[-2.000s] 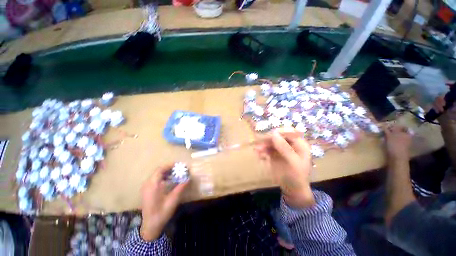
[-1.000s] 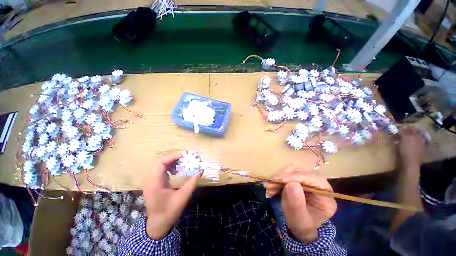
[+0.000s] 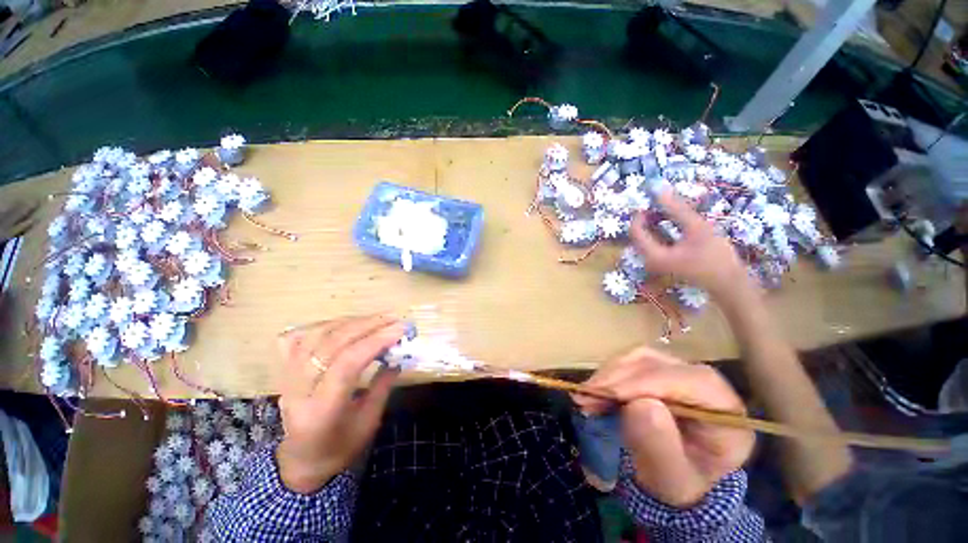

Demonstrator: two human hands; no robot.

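Observation:
My left hand (image 3: 334,395) holds a small wired motor (image 3: 399,350) near the bench's front edge; the fingers hide much of it. My right hand (image 3: 669,419) grips the brown handle of a brush (image 3: 552,382), and its white-coated tip meets or nearly meets the motor; exact contact cannot be told. The blue paste tub (image 3: 460,246) stands behind my hands with white paste (image 3: 412,225) heaped inside and over its front rim. The pale striped patch (image 3: 435,323) lies on the bench by the brush tip.
Piles of motors lie at left (image 3: 133,270) and right (image 3: 732,202). Another person's hand (image 3: 690,244) is over the right pile. A cardboard box (image 3: 106,467) of motors sits below left. Behind are a green conveyor (image 3: 361,90), a post (image 3: 801,64) and a black device (image 3: 849,164).
My left hand has turned the motor, so its star top no longer faces up. The brush tip stays by it. The neighbour's hand has reached in over the right pile.

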